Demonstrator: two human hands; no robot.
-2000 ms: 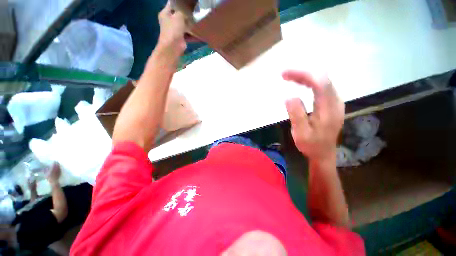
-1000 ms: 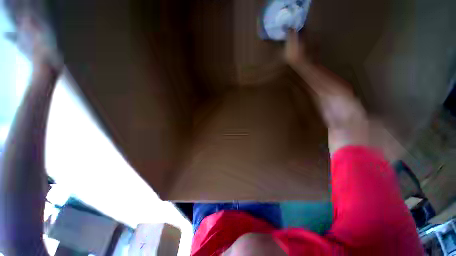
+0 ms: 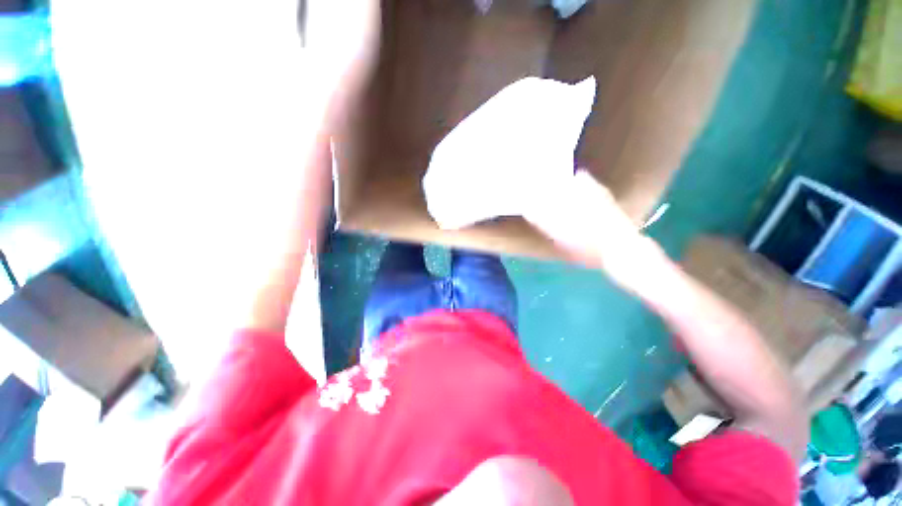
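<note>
A white bagged part (image 3: 509,153), overexposed and without visible detail, is over the big open brown carton (image 3: 633,119) below the bench edge. My right hand (image 3: 584,212) is shut on its lower right end. My left arm reaches up along the carton's left side; my left hand (image 3: 346,40) is overexposed and blurred near the top of the picture, and its fingers cannot be made out. A little of some pale pieces shows deeper in the carton at the top edge.
The glossy white bench (image 3: 188,148) runs along the left. A smaller brown carton (image 3: 84,336) stands beyond it. Green floor (image 3: 564,336) lies right of my legs, with brown cardboard (image 3: 762,296), a blue-and-white framed thing (image 3: 841,242) and a yellow object (image 3: 880,59) farther right.
My right hand has come up and back from deep in the big carton with the white part. The view has drawn back from the carton, showing more bench and floor.
</note>
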